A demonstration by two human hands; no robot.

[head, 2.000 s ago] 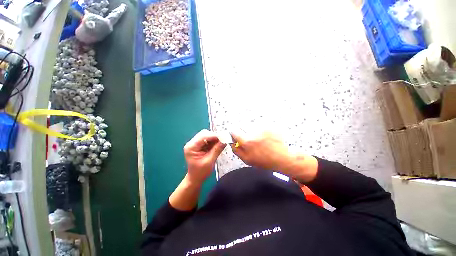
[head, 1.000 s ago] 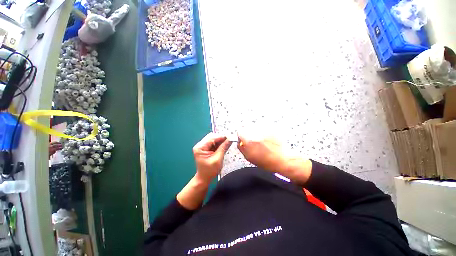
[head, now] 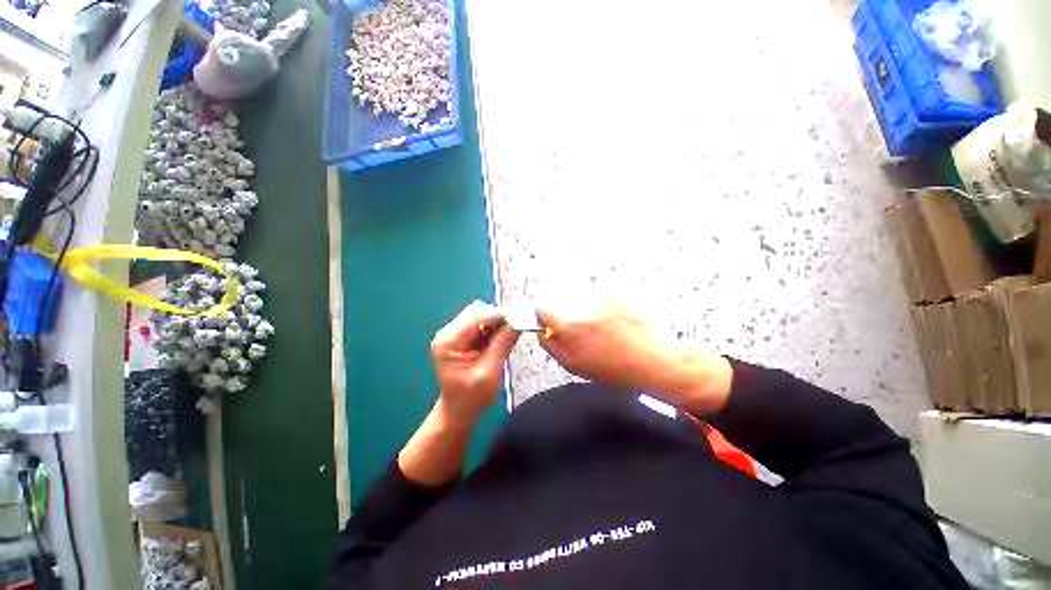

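Note:
My left hand (head: pixel 470 355) pinches a small pale workpiece (head: pixel 521 318) between thumb and fingers, held above the front edge of the green mat. My right hand (head: pixel 599 346) is closed close beside it, with a small bit of yellow showing at its fingertips, perhaps the utility knife; the fingers hide most of it. The fingertips of both hands nearly meet at the workpiece. Its exact shape is too small to tell.
A blue parts bin (head: pixel 398 150) with small loose parts stands on the green mat (head: pixel 415 254). Silver-grey parts (head: pixel 213 328) lie behind, under a yellow loop (head: pixel 150 256). Cardboard (head: pixel 962 346) and a blue crate (head: pixel 910 98) are at the right.
The bench and bins have shifted slightly right in view. My hands stay together at the workpiece, with small finger movements. A hand seen at the far left one second ago is gone.

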